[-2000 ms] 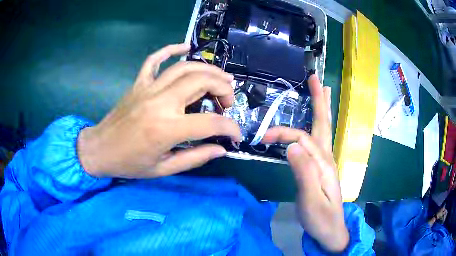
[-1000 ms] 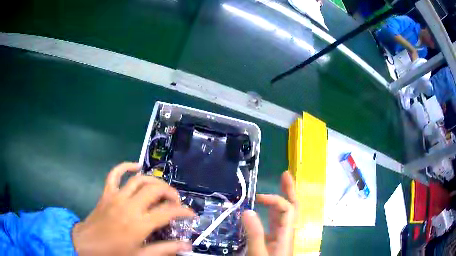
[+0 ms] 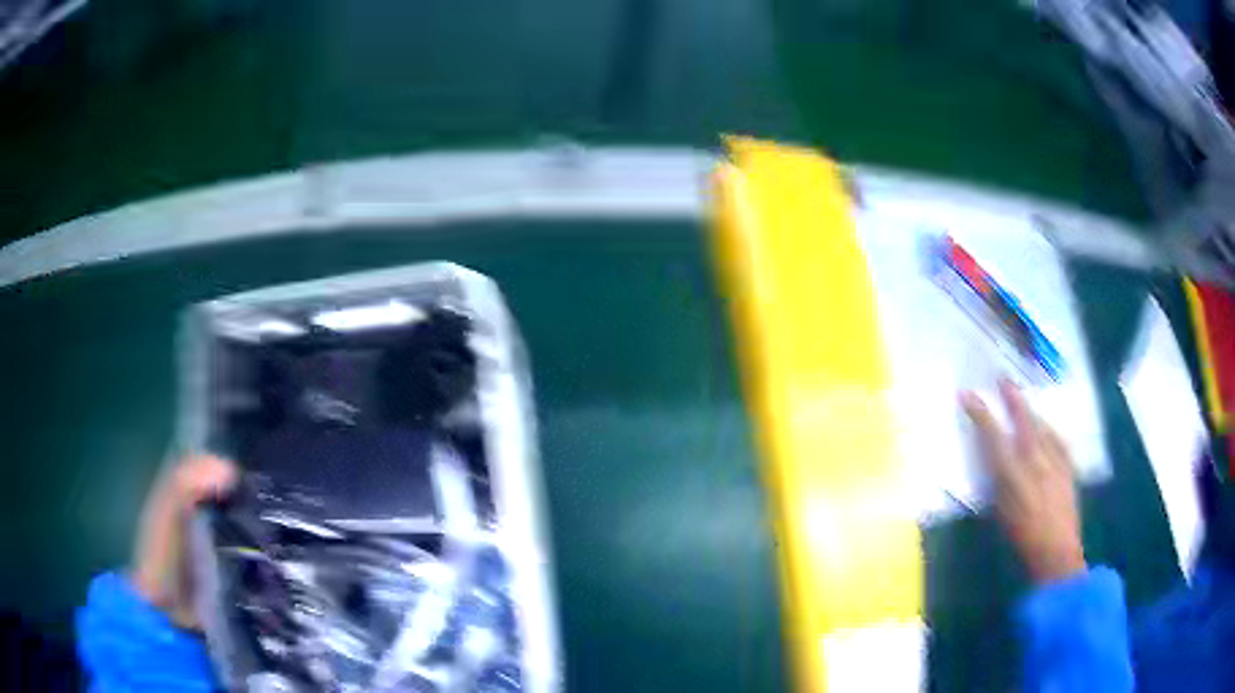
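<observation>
The open projector housing (image 3: 531,542), a white shell with a black cover and a board inside, lies at the left and is blurred. A pale flat cable (image 3: 423,616) curves over its near end. My left hand (image 3: 176,521) holds the housing's left wall. My right hand (image 3: 1025,474) is over the white desk paper (image 3: 935,393), fingers apart and empty, just below the red-blue glue tube (image 3: 1005,309) lying on that paper. A gap shows between the fingertips and the tube.
A long yellow folder (image 3: 819,393) stands between the housing and the paper, with white strips (image 3: 874,659) on its near end. A pale rail (image 3: 542,186) crosses behind. Another white sheet (image 3: 1165,433) and a red-yellow object (image 3: 1215,339) are at the far right.
The view has swung right. My right hand has left the housing and moved over to the desk paper. My left hand has moved from the board to the housing's left wall.
</observation>
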